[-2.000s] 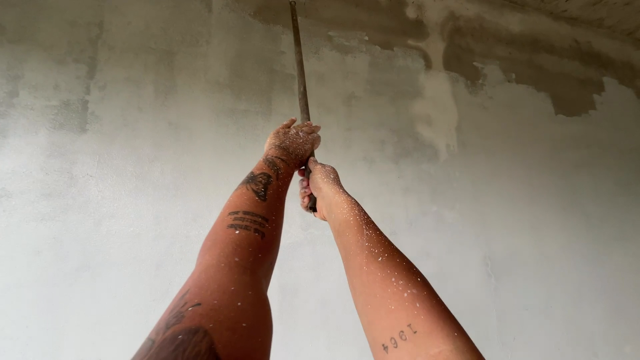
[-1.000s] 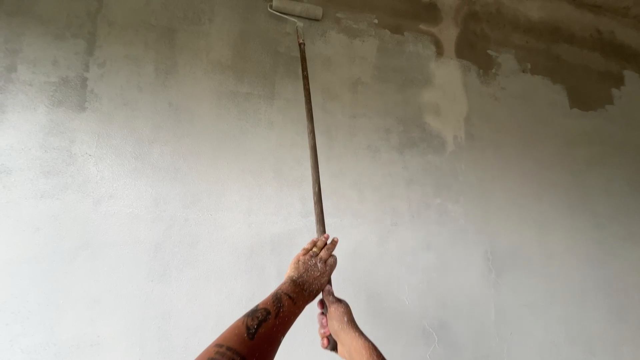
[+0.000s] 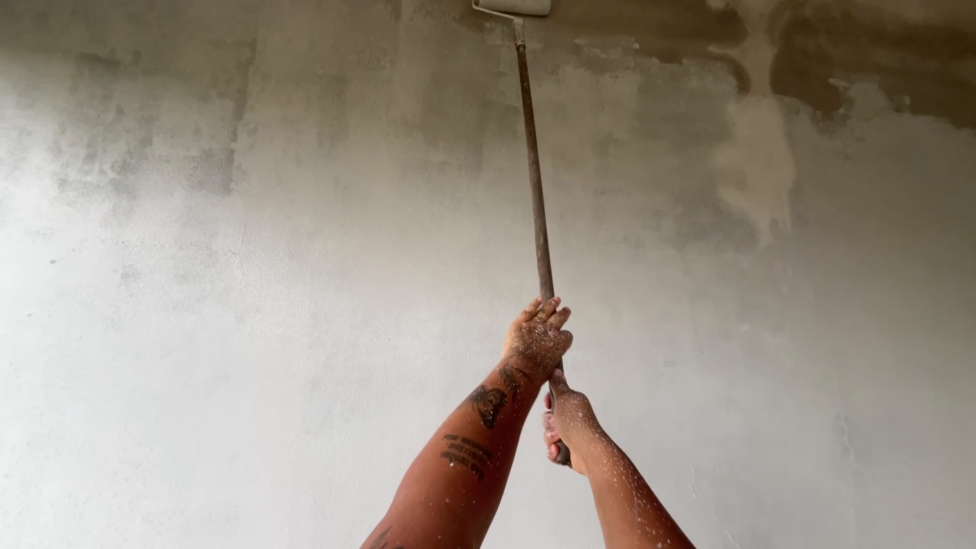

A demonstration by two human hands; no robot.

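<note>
A paint roller (image 3: 526, 7) with a pale cover and wire frame touches or nearly touches the wall at the top edge of the view. From it a long brown pole (image 3: 536, 183) runs down to both hands. My left hand (image 3: 538, 334), speckled with white paint, wraps the pole from behind and above, its fingers partly spread. Just below it, my right hand (image 3: 572, 423) grips the pole's lower end, thumb pointing up along it. White specks cover both forearms.
A plastered wall (image 3: 267, 343) fills the view, whitish low down and grey higher up. Bare brown patches (image 3: 907, 65) with ragged edges lie along the top right, with a pale streak (image 3: 759, 160) running down between them. Fine cracks show at the lower right.
The roller was out of view two seconds ago and came into sight at the top one second ago. Both hands stay on the pole. The view has shifted somewhat.
</note>
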